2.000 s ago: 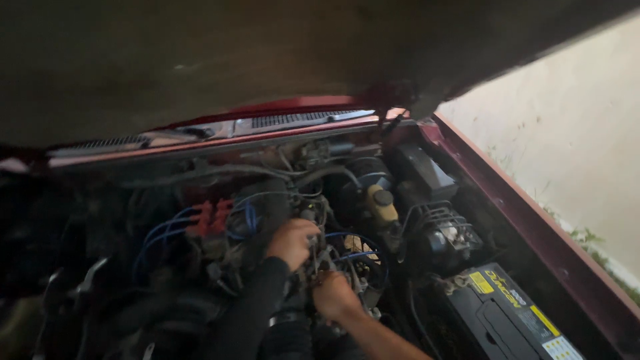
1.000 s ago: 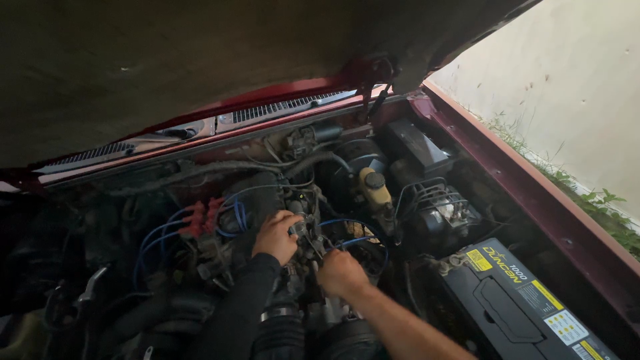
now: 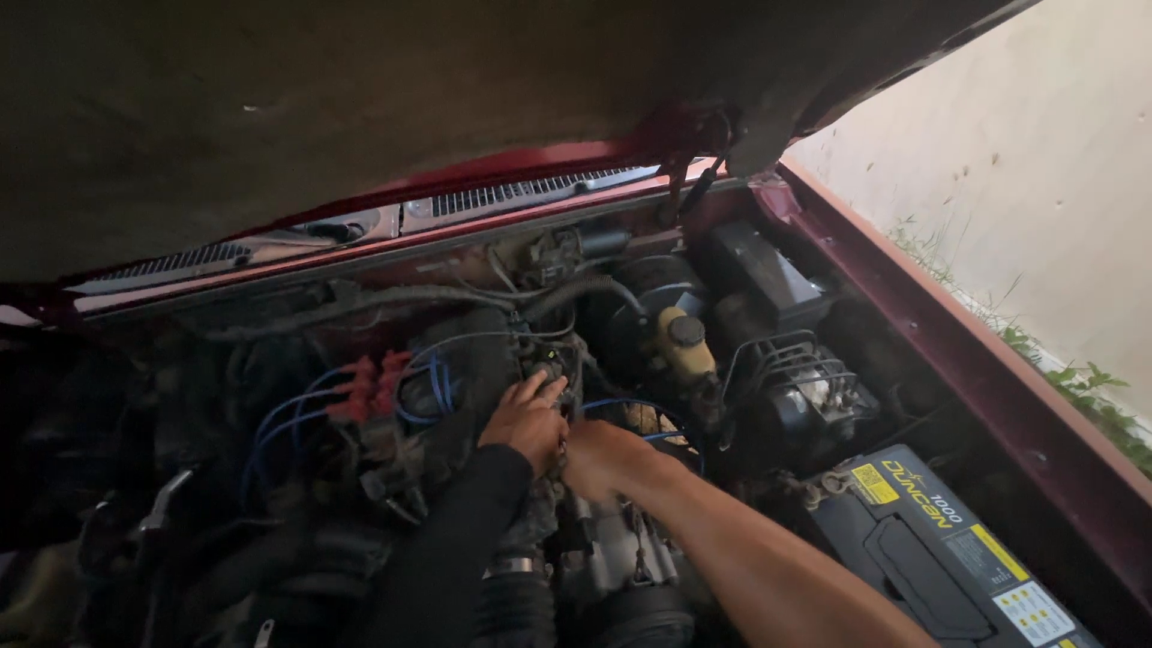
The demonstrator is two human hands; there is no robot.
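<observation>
My left hand (image 3: 529,421), its forearm in a black sleeve, rests on the throttle area at the middle of the engine (image 3: 486,360), fingers spread over a dark metal part. Close beside it on the right, my right hand (image 3: 596,457) reaches down into the same spot, its fingers mostly hidden and blurred; whether it holds anything does not show. Blue spark plug wires (image 3: 301,405) run from red ignition coil terminals (image 3: 367,387) left of my hands, and more blue wires (image 3: 666,436) pass to their right. A ribbed black intake hose (image 3: 513,603) lies below my hands.
The raised hood (image 3: 360,108) hangs overhead. Right of the engine are a yellowish fluid reservoir with a black cap (image 3: 686,346), a brake unit with metal lines (image 3: 810,387) and a Duncan battery (image 3: 918,540). A dark red fender edge (image 3: 945,351) borders a pale wall (image 3: 1017,162).
My right hand has come closer to my left hand, which stays on the middle of the engine. The view has shifted somewhat.
</observation>
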